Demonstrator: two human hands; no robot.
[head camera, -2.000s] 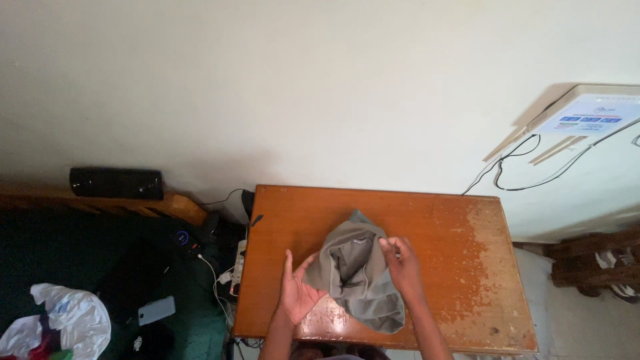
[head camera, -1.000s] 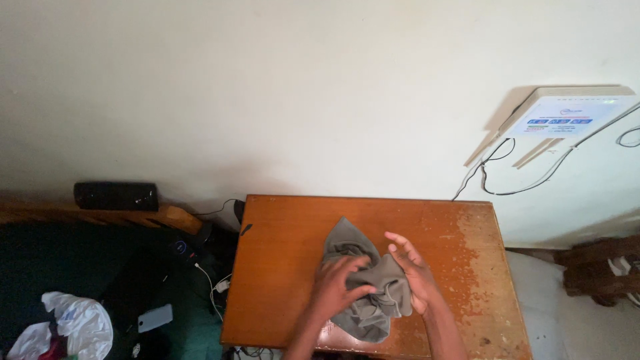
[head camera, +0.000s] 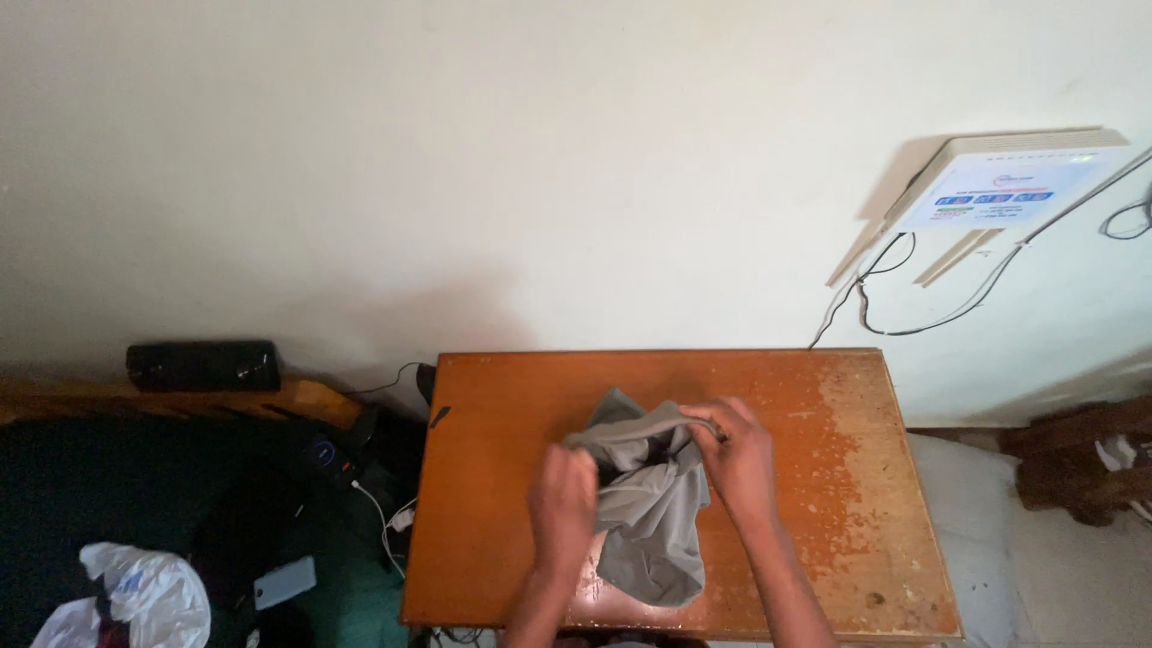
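A grey cloth item (head camera: 657, 522), perhaps a garment, lies bunched on the wooden table (head camera: 504, 405), its rim spread between both hands. My left hand (head camera: 565, 490) is closed on the left side of the rim and slightly blurred. At the right side, my right hand (head camera: 733, 441) pinches the same rim between thumb and fingers. Folds and a dark hollow show inside the opening; the lower part of the cloth rests near the table's front edge.
The wall backs the table, with a white box (head camera: 1008, 184) and hanging cables at right. To the left are a black cylindrical speaker (head camera: 203, 365), a power bank or similar device (head camera: 331, 457), a phone (head camera: 285, 582) and a white plastic bag (head camera: 148, 594) on dark green fabric.
One second ago my left hand lay over the bunched cloth and my right hand was open beside it. Now both hands grip the rim and hold it apart.
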